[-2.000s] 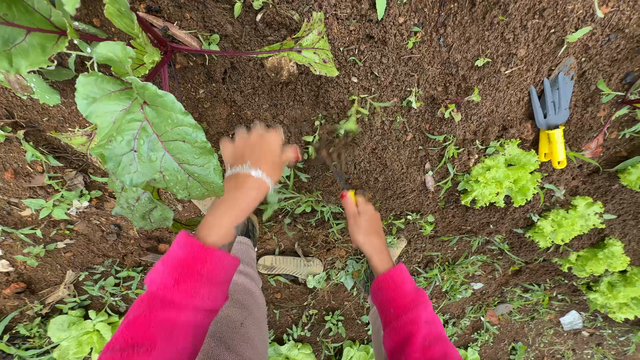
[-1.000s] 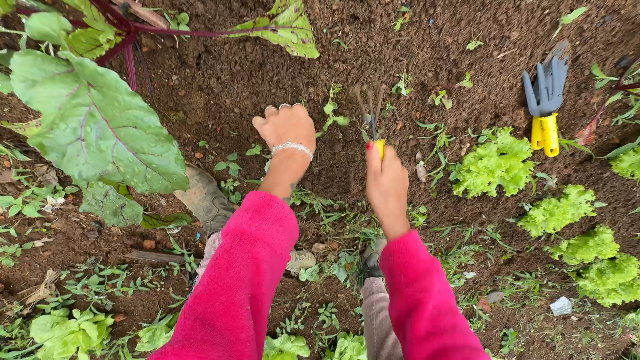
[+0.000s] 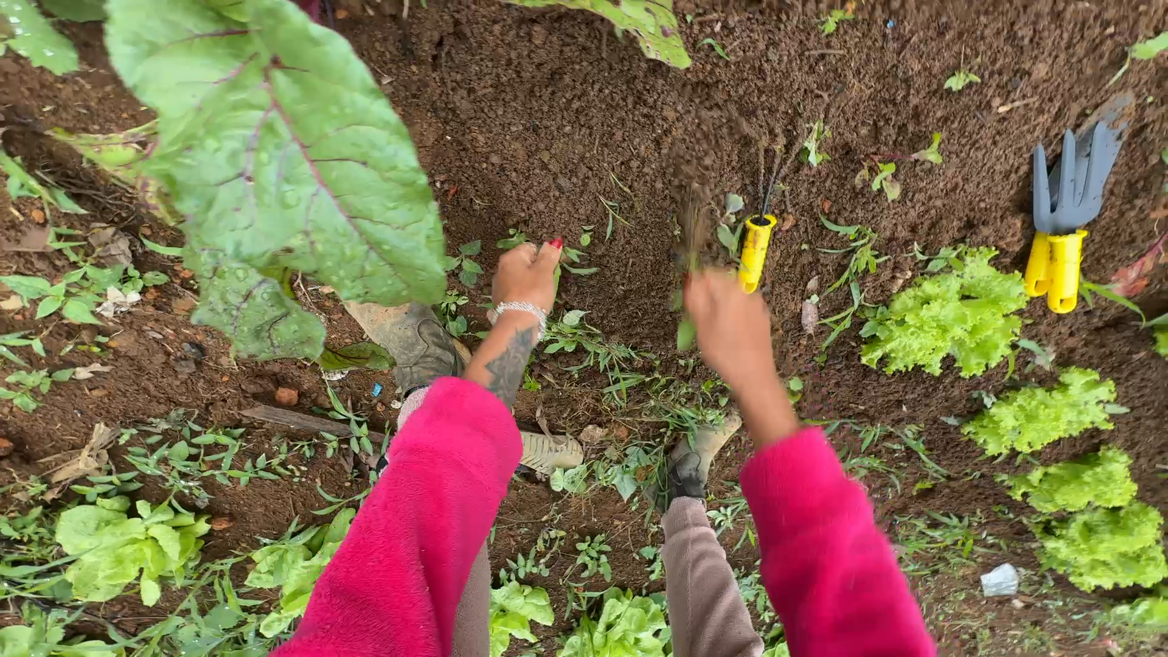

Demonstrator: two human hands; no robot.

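My left hand (image 3: 527,278), with a beaded bracelet, is low over the soil, fingers drawn together among small green weeds (image 3: 577,259). Whether a stem is between them is hidden. My right hand (image 3: 730,319) is blurred and closed around a weed (image 3: 695,224) whose roots and loose soil point away from me. Just right of that hand, a small garden tool with a yellow handle (image 3: 756,254) stands tilted in the soil, its thin dark metal end partly hidden.
A gray hand fork (image 3: 1072,187) and another yellow-handled tool lie together at right. Curly lettuces (image 3: 949,315) grow below them. A large beet leaf (image 3: 292,155) overhangs the left side. My boots (image 3: 415,342) stand among weeds, with more lettuce (image 3: 128,547) near the bottom.
My right hand has let go of the yellow-handled tool it held earlier and now grips a weed. My left hand is now among the small weeds.
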